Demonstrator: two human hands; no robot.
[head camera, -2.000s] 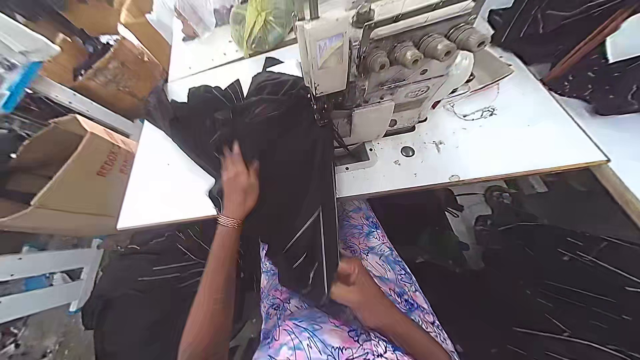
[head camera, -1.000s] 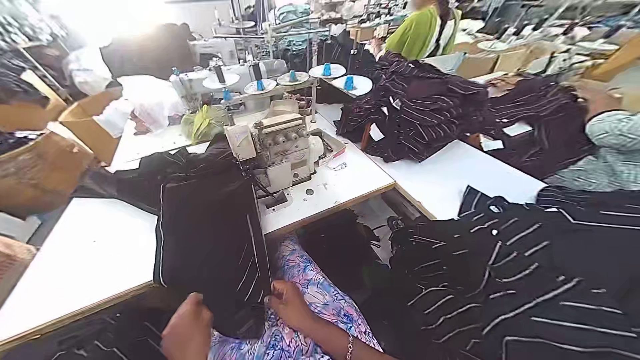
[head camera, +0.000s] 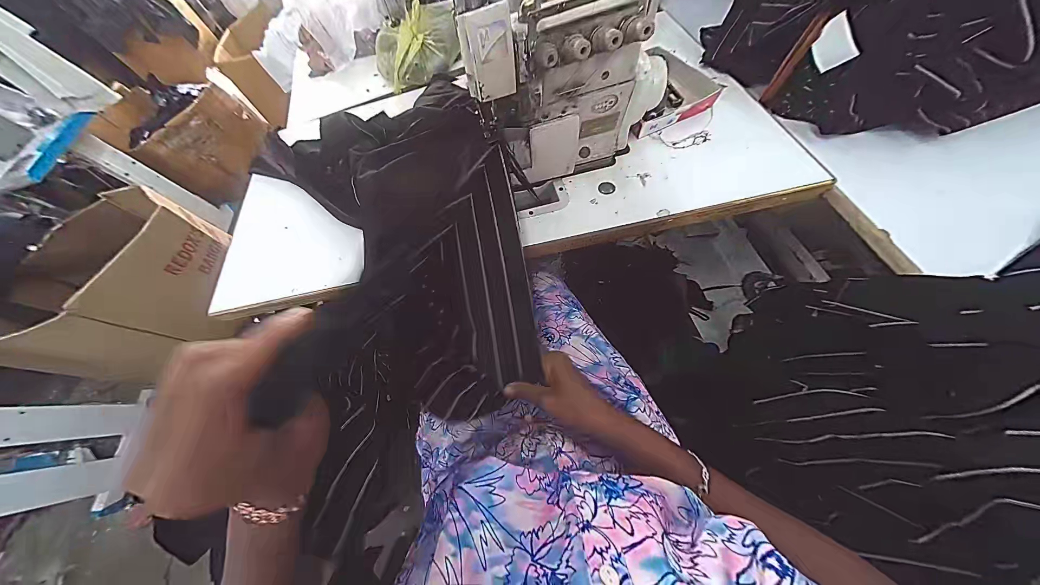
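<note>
A black fabric piece with pale stripes (head camera: 487, 284) hangs from the sewing table toward my lap, its upper end by the needle area of an overlock sewing machine (head camera: 589, 97). My left hand (head camera: 236, 414), blurred and raised at the lower left, is closed on a bunched part of the dark fabric. At the piece's lower right edge, my right hand (head camera: 561, 394) pinches the fabric between thumb and fingers. The cloth hides the presser foot and part of my left fingers.
The white sewing table (head camera: 691, 179) has a wooden edge. A small open box (head camera: 678, 114) lies behind the machine, beside thread scraps. Cardboard boxes (head camera: 138, 276) stand left. Dark striped cloth (head camera: 877, 406) is heaped right, more (head camera: 934, 65) at the upper right. A yellow-green bag (head camera: 414, 49) sits behind.
My left hand has lifted from the fabric's lower part, pulling up a bunch of cloth at the left. My right hand stays at the lower right edge. The view has tilted down since one second ago.
</note>
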